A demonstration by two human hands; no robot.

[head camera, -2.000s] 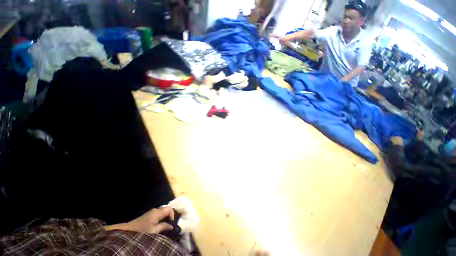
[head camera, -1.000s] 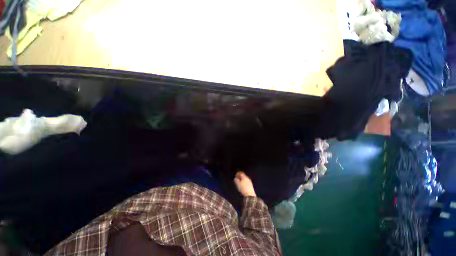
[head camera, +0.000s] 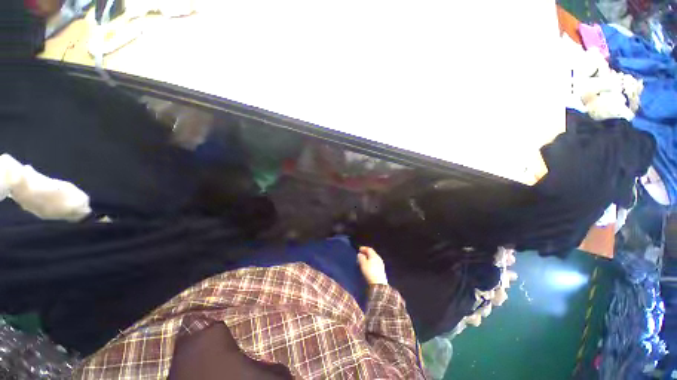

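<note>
My right hand (head camera: 373, 266) is near the middle of the view, in front of my plaid sleeve. Its fingers are curled on the edge of a black garment (head camera: 445, 274). The cloth stretches right from the hand and has a cream ruffled trim (head camera: 499, 286) hanging over the floor. More black cloth (head camera: 111, 260) lies on the left, with a cream puffy piece (head camera: 48, 194) on it. My left hand is not in view. Dark folds hide where the cloth pieces begin and end.
The pale table (head camera: 326, 67) crosses the top, its dark edge slanting down right. Pale strips (head camera: 111, 33) lie at its upper left. Black cloth (head camera: 594, 178) overhangs the right corner, near cream trim (head camera: 609, 93), blue garments (head camera: 657, 96) and a pink block (head camera: 593, 38). Green floor (head camera: 512, 341) shows lower right.
The camera has turned from the wide table view down to my body and the black cloth. Since one second ago, my right hand has barely moved and keeps its hold.
</note>
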